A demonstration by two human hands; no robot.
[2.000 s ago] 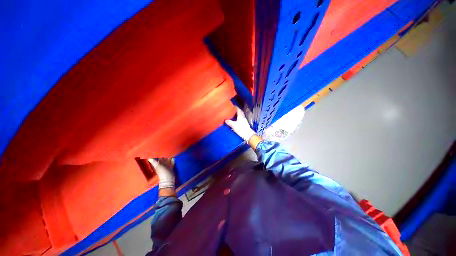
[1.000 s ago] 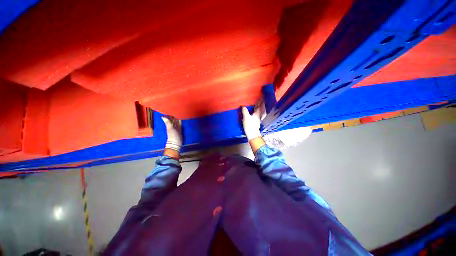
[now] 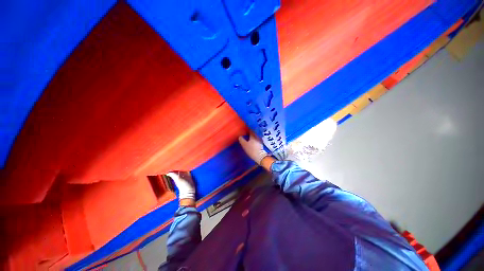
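A thick stack of red sheets (image 3: 175,127) fills the shelf in front of me. My left hand (image 3: 183,184), in a white glove, is at the stack's front edge, beside a dark gap; its fingertips are partly hidden under the stack. My right hand (image 3: 253,150), also gloved in white, is at the stack's right front corner, close to the upright, with fingers against the red edge. Whether the fingers grip the sheets is hard to tell.
A blue punched rack upright (image 3: 260,84) rises right of the stack. A blue shelf beam (image 3: 220,166) runs below it. Pale plastic wrap (image 3: 317,138) lies by the upright's foot. More red sheets (image 3: 329,42) lie beyond. Grey floor (image 3: 392,153) is at the right.
The view has swung and tilted since a second ago, so the upright now stands nearer the middle. Both hands remain at the stack's front edge, with the left still beside the dark gap.
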